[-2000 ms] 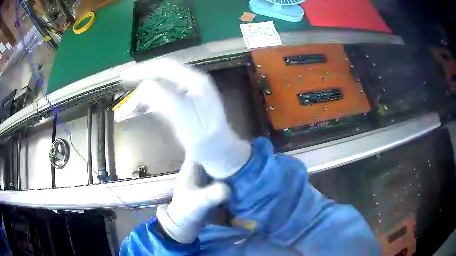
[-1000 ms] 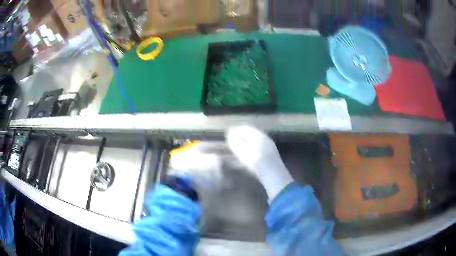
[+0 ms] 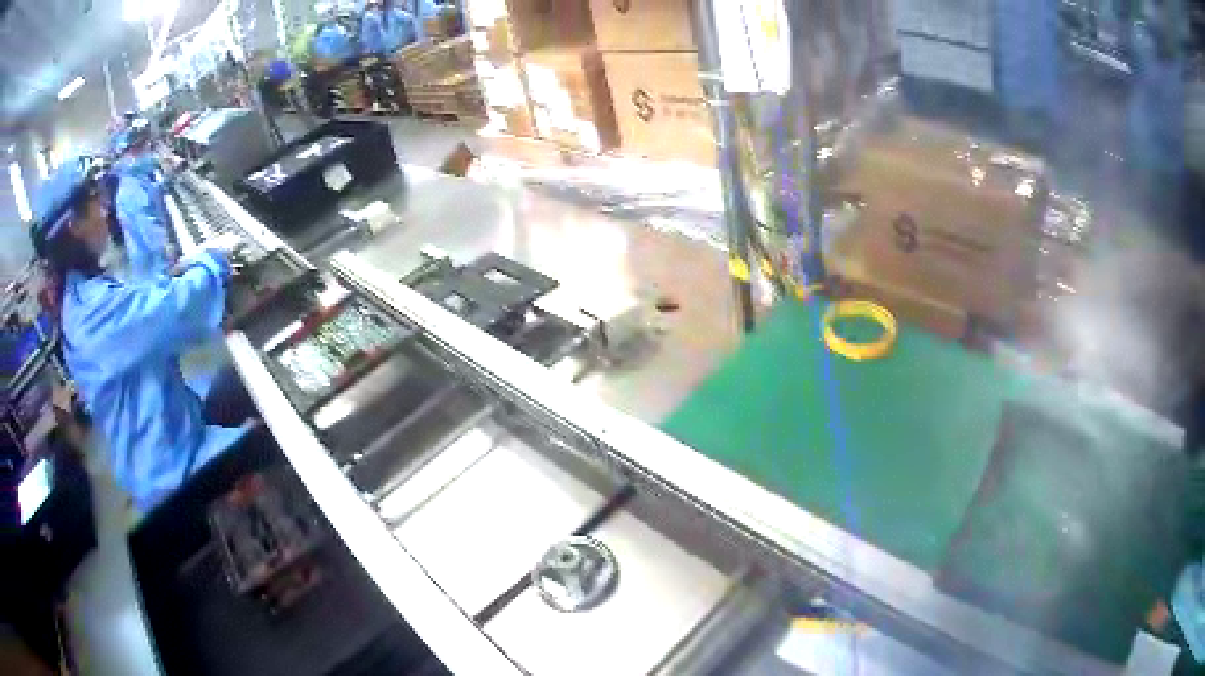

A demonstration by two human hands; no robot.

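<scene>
Neither of my hands is in the picture. The rail-sided conveyor (image 3: 383, 541) runs from the bottom right up to the far left. A round metal handwheel (image 3: 575, 572) lies in its white bed. A yellow-tipped pen (image 3: 830, 626) lies on white paper at the bottom edge. The green bench mat (image 3: 806, 429) is on the right, with a yellow tape roll (image 3: 859, 330) at its back. The dark parts tray (image 3: 1077, 508) is blurred; its contents cannot be told apart. A circuit board in a carrier (image 3: 330, 353) sits farther up the line.
A person in blue (image 3: 139, 357) works at the line on the left, with another behind. A black tote (image 3: 271, 568) stands beside the near rail. Dark fixtures (image 3: 489, 293) lie beyond the far rail. Cartons (image 3: 912, 231) stand behind the mat. A white label (image 3: 1152, 656) is at the lower right.
The view has swung left and up along the line. Both gloved hands and the orange-brown plate have left the picture. The tray now appears at the right.
</scene>
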